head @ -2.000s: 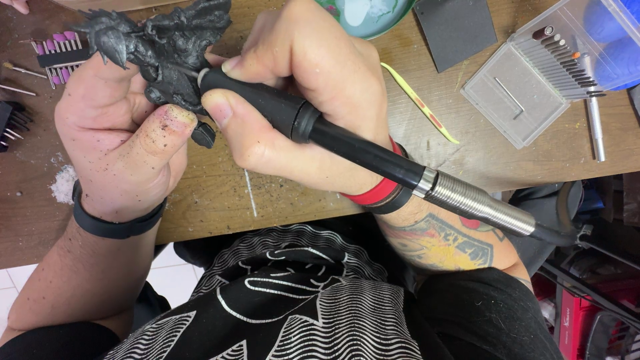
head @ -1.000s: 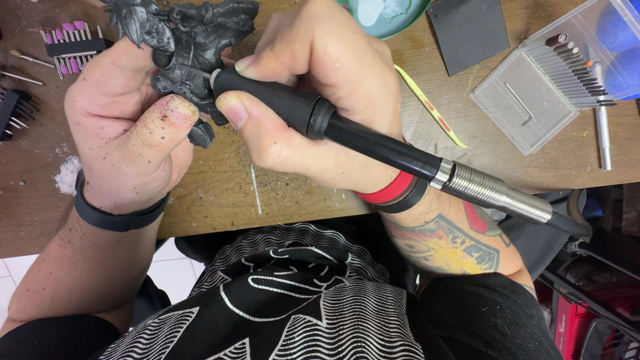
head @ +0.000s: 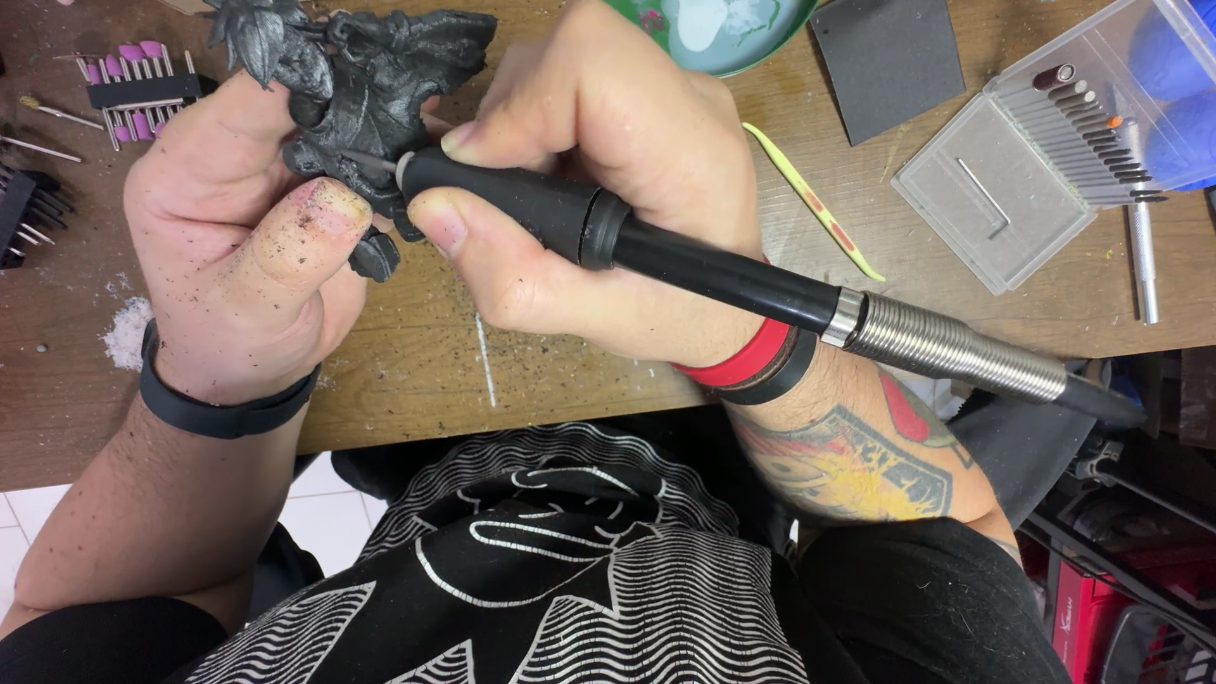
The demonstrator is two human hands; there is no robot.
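Note:
My left hand [head: 256,228] grips a dark grey sculpted figurine [head: 366,104] with spiky and folded parts, above the table's front part. Dark crumbs cover its thumb. In my right hand [head: 608,180] is the black handpiece of a flexible-shaft rotary tool [head: 513,195], held like a pen. The tool's thin metal bit [head: 366,158] points left and meets the figurine's surface near my left thumb. From the handpiece a black shaft with a metal spring sleeve [head: 959,347] runs down to the right. Some fingers of both hands are hidden.
On the wooden table [head: 427,380] lie dark crumbs, a pile of pale dust [head: 128,332], holders of rotary bits [head: 147,92], a yellow modelling tool [head: 812,201] and a dark square sheet [head: 888,66]. A green-rimmed dish [head: 727,38] and an opened clear bit case [head: 997,190] stand farther back.
Against the frame from two seconds ago, both hands, the figurine and the rotary tool sit slightly differently in view. The hold of each hand looks the same.

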